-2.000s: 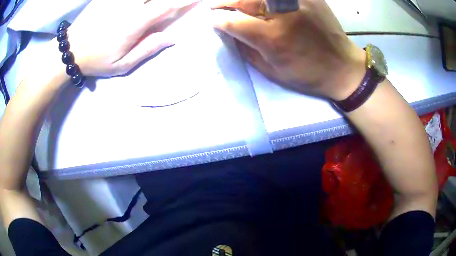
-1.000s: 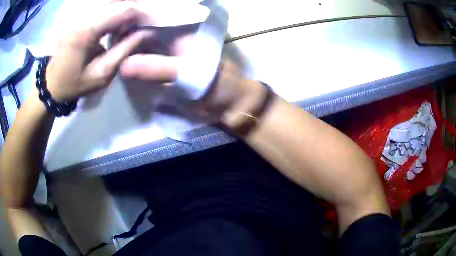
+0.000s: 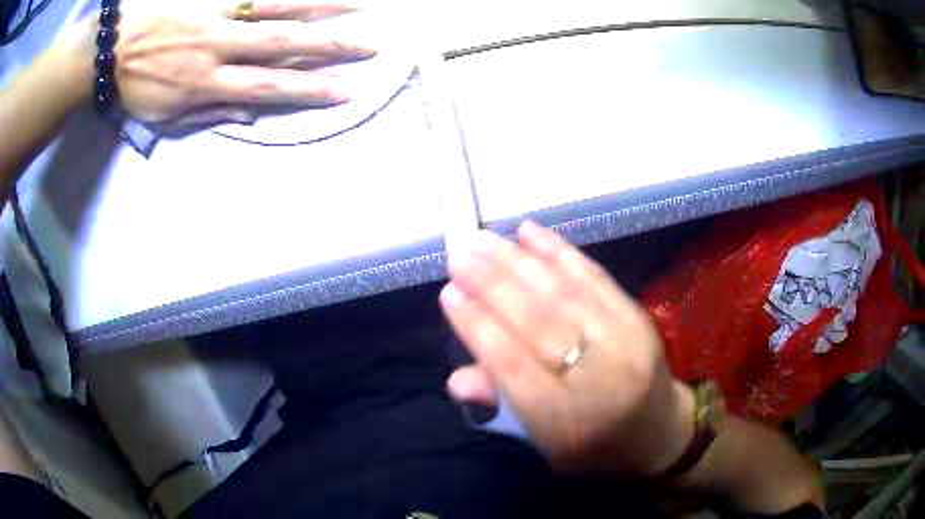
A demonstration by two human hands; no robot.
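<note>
A narrow pale strip [image 3: 451, 152] runs down the bright white table top [image 3: 649, 122] to the front edge. My right hand [image 3: 583, 370] is over that edge, fingers on the strip's lower end and thumb below. A dark bit and a pale bit show under the palm; the grip itself is partly hidden. My left hand [image 3: 228, 66] lies flat, palm down, on pale material at the upper left, fingers slightly apart. A thin dark curved line shows beside its fingers. Glare hides the material's outline.
A grey-blue band with fine ticks [image 3: 609, 218] lines the table's front edge. A red plastic bag [image 3: 730, 294] with small pale pieces [image 3: 827, 279] hangs or lies below right. A dark flat rectangle [image 3: 893, 51] is at the upper right. Pale cloth [image 3: 152, 416] with dark edges is lower left.
Both hands were together over the table with a pale piece. They have parted: my right hand came down past the front edge, and my left flattened on the table. The strip now lies straight.
</note>
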